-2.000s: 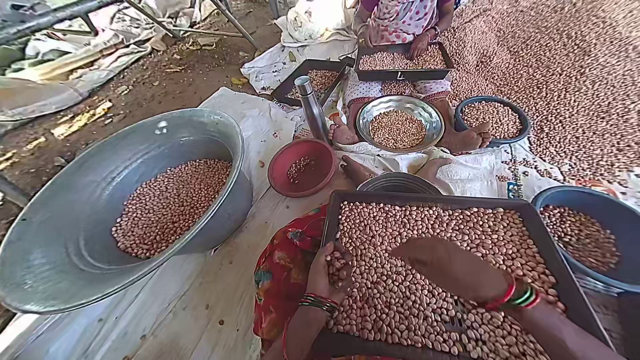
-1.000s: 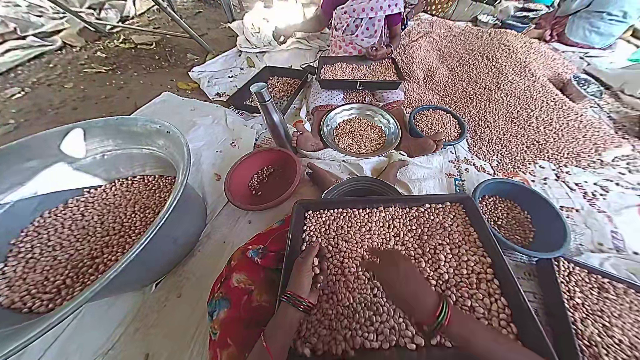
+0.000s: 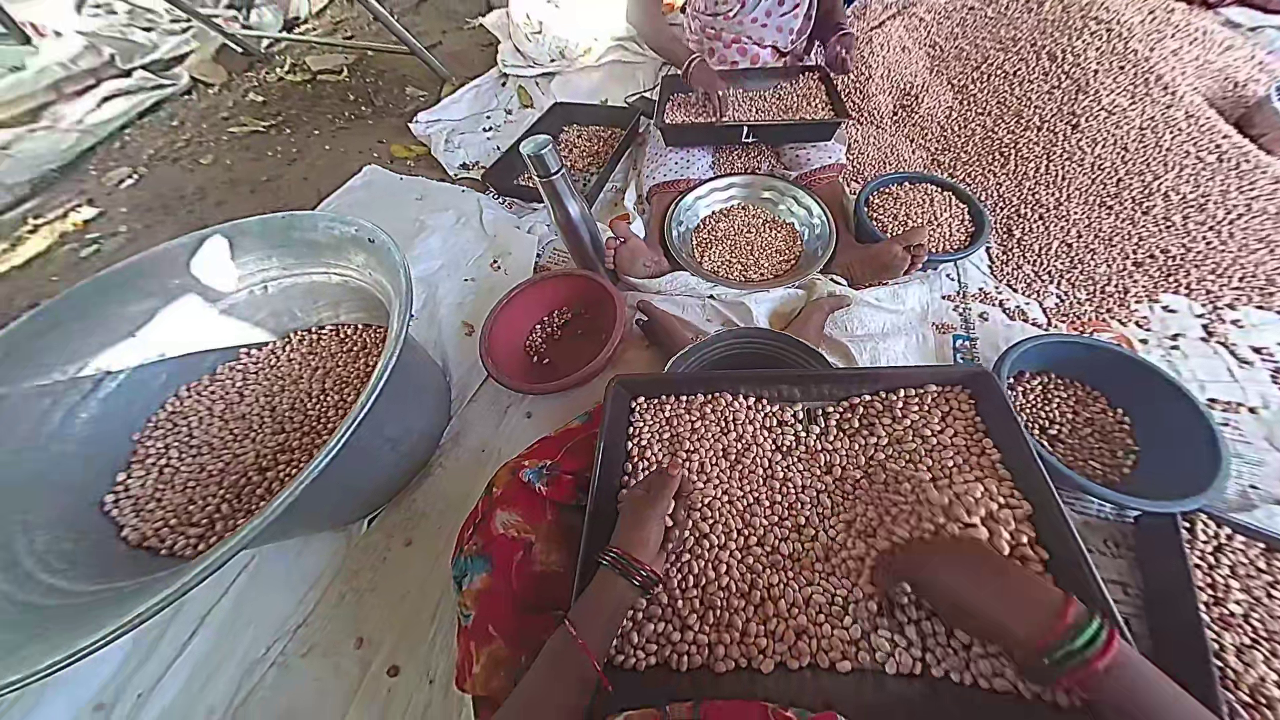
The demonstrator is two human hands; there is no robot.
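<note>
Shelled peanuts (image 3: 760,520) cover a dark rectangular tray (image 3: 800,382) across my lap. At the tray's left side, my left hand (image 3: 652,505) rests with curled fingers against the nuts; whether it holds any cannot be told. My right hand (image 3: 925,560) is blurred over the right part of the tray, its fingers down among the nuts. A red plastic bowl (image 3: 600,350) with a few nuts lies beyond the tray to the left. At the right stands a blue-grey basin (image 3: 1180,440) with nuts in it.
A large metal tub (image 3: 390,430) with nuts stands left. Ahead are a steel bottle (image 3: 568,200), a steel bowl (image 3: 683,235), a small blue basin (image 3: 975,215) and a seated co-worker (image 3: 750,35) with a tray (image 3: 750,130). A nut heap (image 3: 1060,150) spreads behind right.
My right hand has moved right across the tray from its middle. The co-worker's hand, out to the side a second ago, is now at the co-worker's tray. The view has shifted.
</note>
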